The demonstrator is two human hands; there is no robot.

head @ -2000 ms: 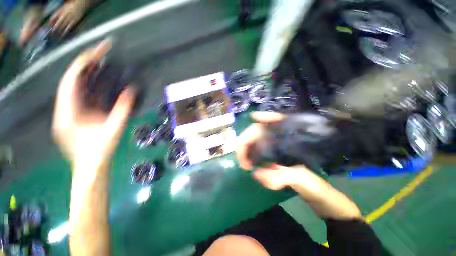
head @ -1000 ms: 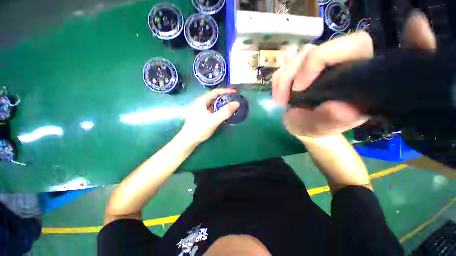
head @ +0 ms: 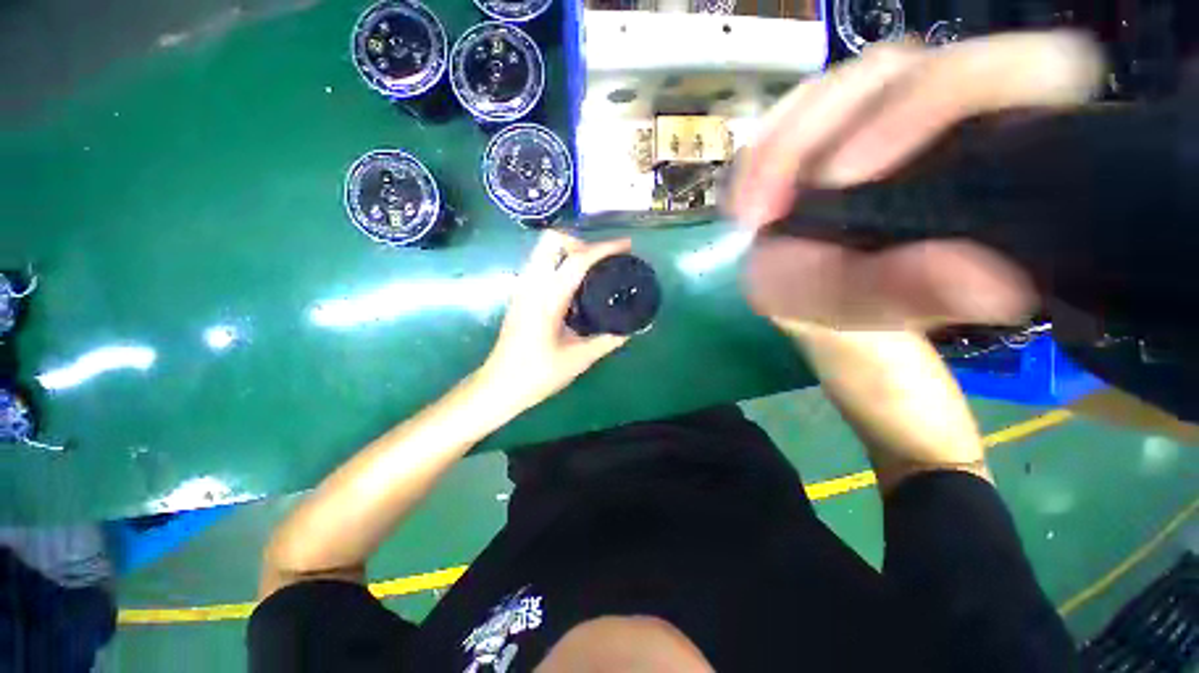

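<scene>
My left hand [head: 542, 316] is closed around a black cylindrical unit [head: 618, 295] over the green bench mat. The unit's plain dark end faces up, with small bright spots on it. My right hand [head: 855, 197] is blurred and grips the narrow end of the black electric screwdriver [head: 1052, 197], which is large and blurred at the right. The driver's tip is hidden or too blurred to see. The white screw feeder [head: 704, 79] with blue sides stands just beyond my hands, its brassy mechanism facing me.
Several black units with silver-ringed faces [head: 392, 197] stand left of the feeder. More units [head: 868, 19] are at its right. Wired subassemblies [head: 11, 413] lie at the far left edge. Blue plastic [head: 1019, 372] shows below the bench at right.
Two seconds ago my left hand was raised at the left with a dark object. One second ago the unit lay tilted in my fingers; now its dark end faces up. The right hand still holds the driver.
</scene>
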